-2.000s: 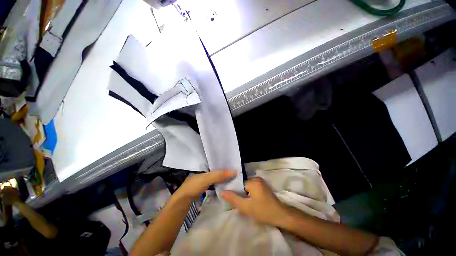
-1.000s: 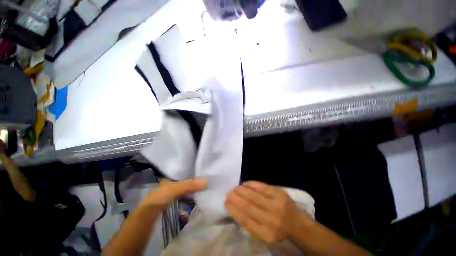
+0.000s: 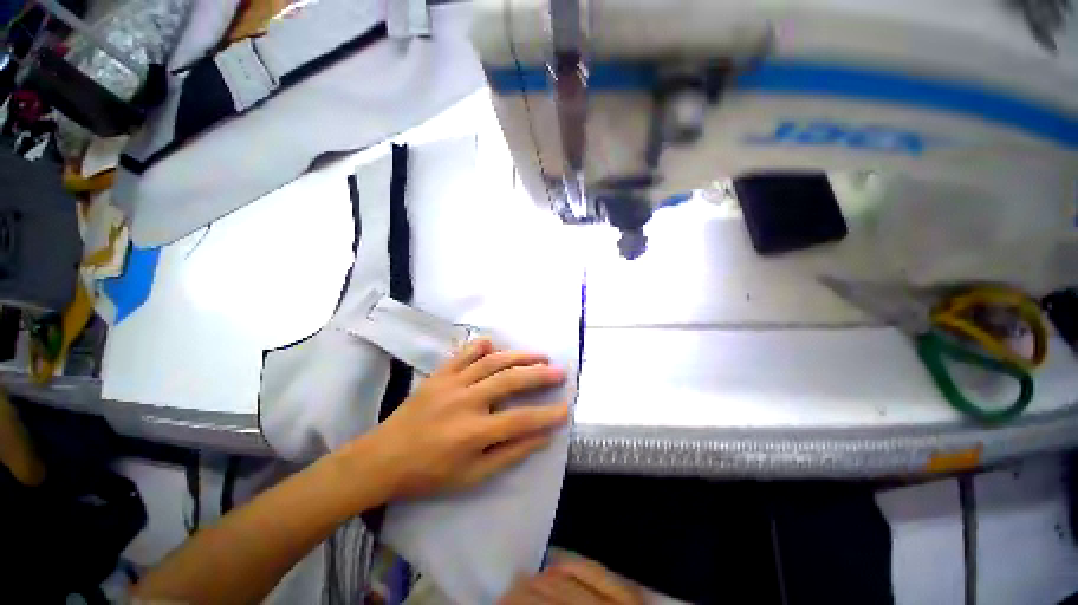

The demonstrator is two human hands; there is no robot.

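A pale grey garment panel with black bands (image 3: 497, 520) lies on the white machine table and hangs over its front edge. A short pale strip (image 3: 408, 334) with stitched outline lies across it. My left hand (image 3: 473, 420) lies flat on the panel, fingers spread, just below the strip. My right hand (image 3: 579, 581) is at the panel's lower edge, cut off by the picture's bottom; its grip is hidden. The panel's upper part runs under the sewing machine head (image 3: 733, 106); the needle area is washed out by glare.
Yellow and green handled scissors (image 3: 975, 343) and a black flat rectangle (image 3: 790, 213) lie on the right. More grey and black pieces (image 3: 284, 130) lie at the back left. A measuring tape (image 3: 757, 457) runs along the table's front edge. Part of another person shows at far left.
My left hand has moved up from the panel's lower end onto its middle. My right hand is now lower and mostly out of view. The panel lies flatter, and the machine head shows more fully.
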